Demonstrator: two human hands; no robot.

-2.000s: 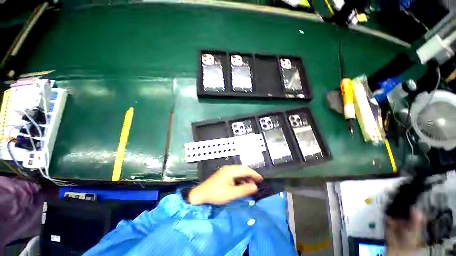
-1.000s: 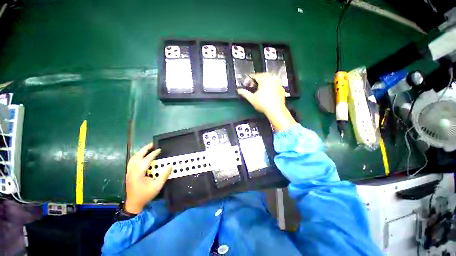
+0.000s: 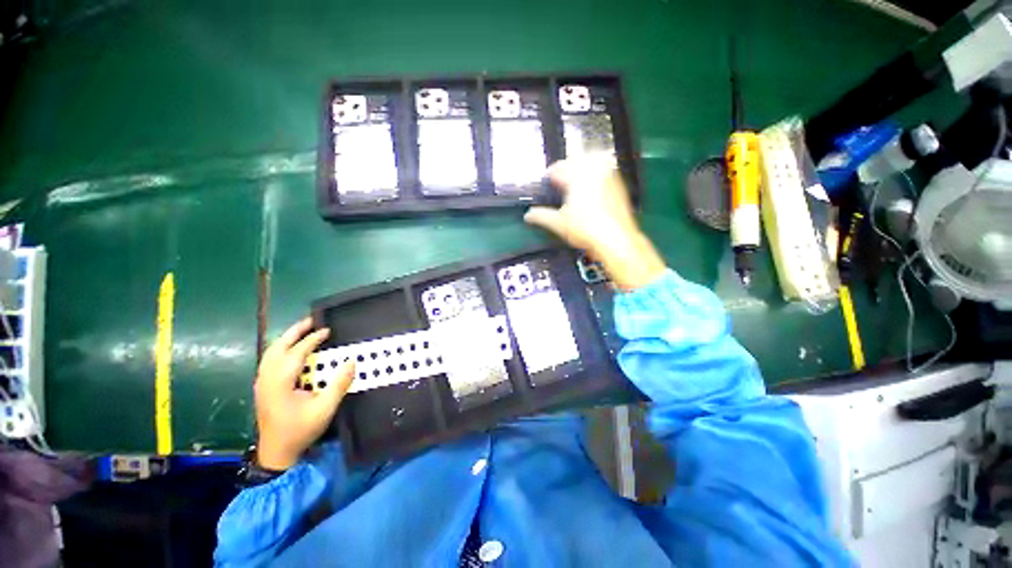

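Note:
Two black four-slot trays lie on the green mat. The far tray (image 3: 479, 208) holds phone back housings in all its slots. My right hand (image 3: 596, 211) is over its rightmost housing (image 3: 582, 124); the fingers are blurred and I cannot tell whether they hold anything. The near tray (image 3: 383, 423) is tilted, with its leftmost slot holding no housing. A white strip with black dots (image 3: 405, 355) lies across it and over a housing (image 3: 479, 377). My left hand (image 3: 297, 396) grips the strip's left end between thumb and fingers. My right sleeve partly hides the near tray's right slot.
An orange screwdriver-like tool (image 3: 744, 194) and a pale bagged bundle (image 3: 797, 216) lie at the right. A round fan (image 3: 969, 235) with loose cables stands beyond them. Yellow tape (image 3: 165, 366) marks the mat at left. A white cabinet (image 3: 888, 444) is at the lower right.
The view has shifted, so the trays appear further left. My right hand has moved from the third slot to the rightmost slot of the far tray. My left hand still holds the strip's end.

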